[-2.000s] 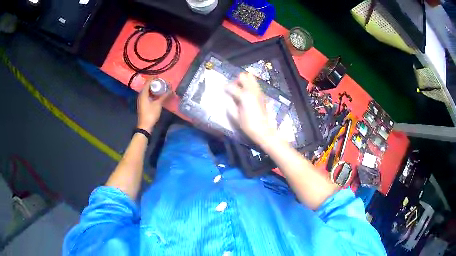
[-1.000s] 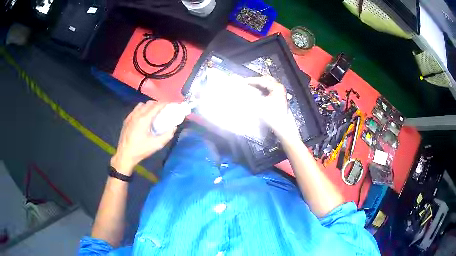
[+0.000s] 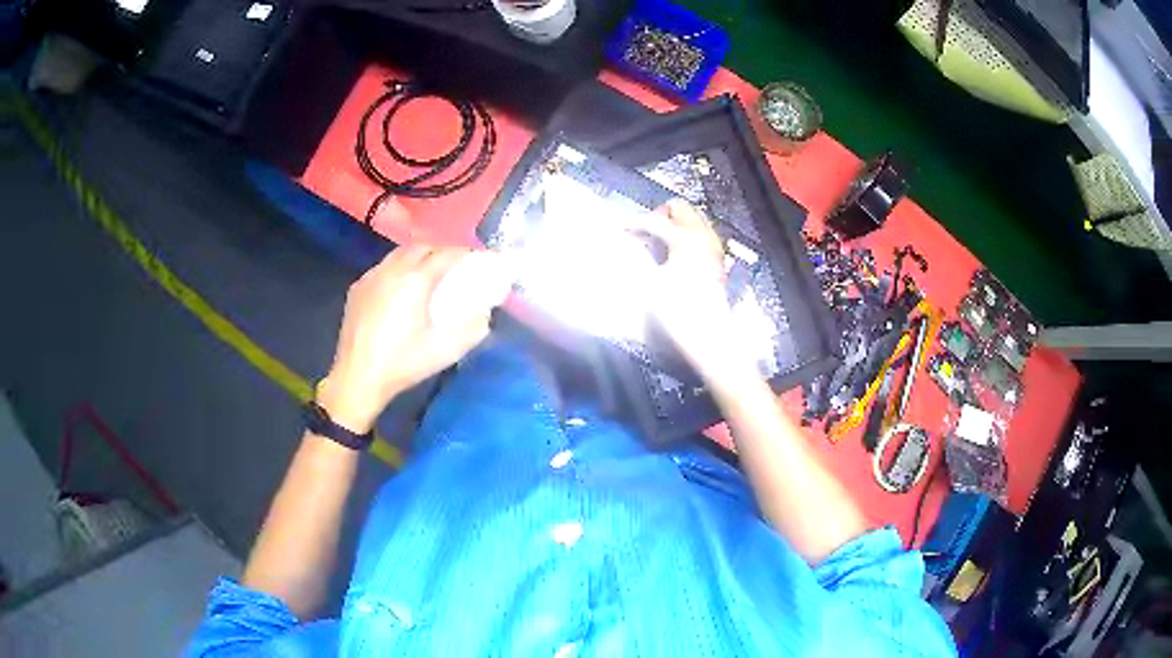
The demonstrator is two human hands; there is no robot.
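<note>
A flat panel (image 3: 576, 264) lies tilted over the left part of a black foam-lined tray (image 3: 803, 302) and is mostly lost in white glare. My left hand (image 3: 405, 315) is closed around a white dispensing bottle (image 3: 465, 293) at the panel's left edge; the nozzle end is lost in the glare. My right hand (image 3: 688, 276) is over the panel's right part, fingers bent and thumb near them. Glare hides whether it holds a wipe or anything else. Part of an opened device with boards (image 3: 745, 264) shows in the tray beyond the panel.
On the red mat (image 3: 405, 225) are a coiled black cable (image 3: 486, 161) at left, a heap of dark parts (image 3: 864, 302), yellow-orange handled tools (image 3: 887, 386), a pale ring (image 3: 879, 459) and loose circuit boards (image 3: 996, 337) at right. A blue screw bin (image 3: 710, 80) and clear dish (image 3: 788, 113) stand at the back.
My left hand first brought the bottle from the mat's left edge to the panel, then moved slightly up and right with it. My right hand has stayed over the panel, shifting slightly.
</note>
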